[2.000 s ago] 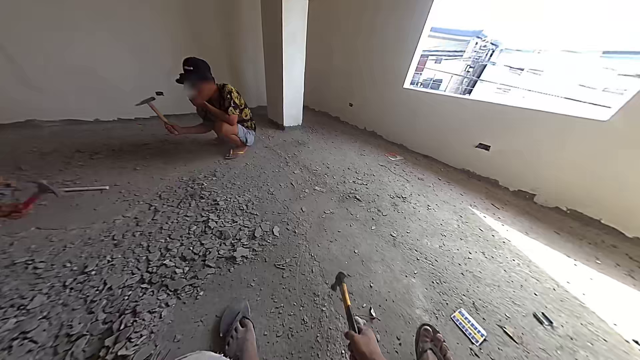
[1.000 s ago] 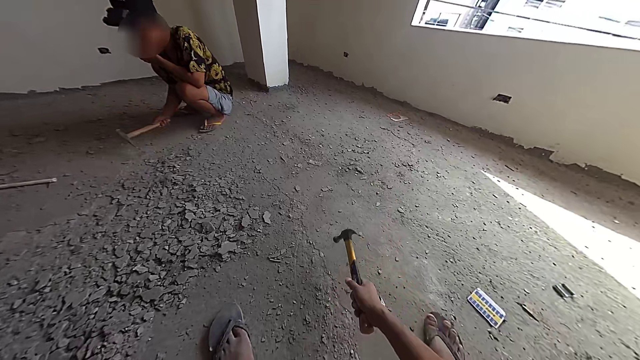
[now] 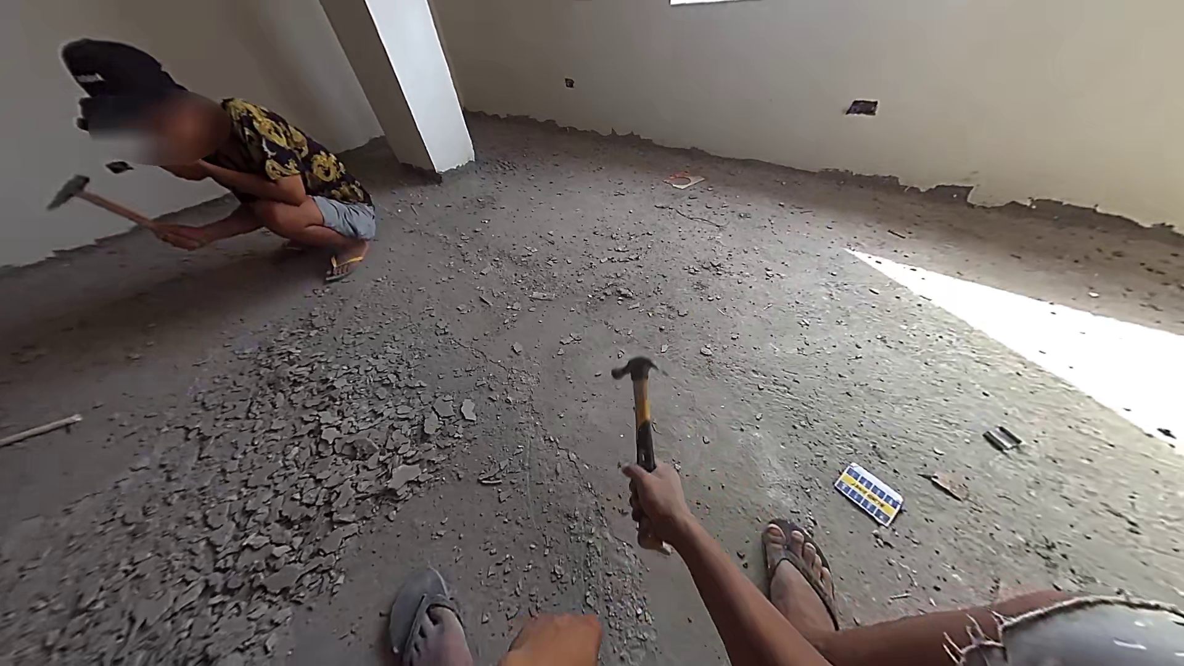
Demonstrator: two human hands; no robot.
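A claw hammer [image 3: 642, 407] with a yellow and black handle is gripped in my right hand [image 3: 659, 504], its dark head uppermost over the rough concrete floor [image 3: 740, 407]. Low at the bottom edge, between my feet, shows the back of my left hand [image 3: 553, 640]; its fingers are hidden, so what it holds cannot be told. Left of the hammer, broken flakes of mortar [image 3: 342, 444] lie thickly scattered. Finer crumbs surround the spot below the hammer head.
At the left a person [image 3: 277, 166] squats, holding a wooden-handled hammer [image 3: 111, 205]. A pillar [image 3: 421, 88] stands behind. A blue, white and yellow card [image 3: 869, 494] and a small metal piece [image 3: 1003, 438] lie to the right. A pale rod [image 3: 42, 430] lies far left.
My left hand has come into view at the bottom. The other person's hammer has risen off the floor since one second ago. The view has tilted downward from the window.
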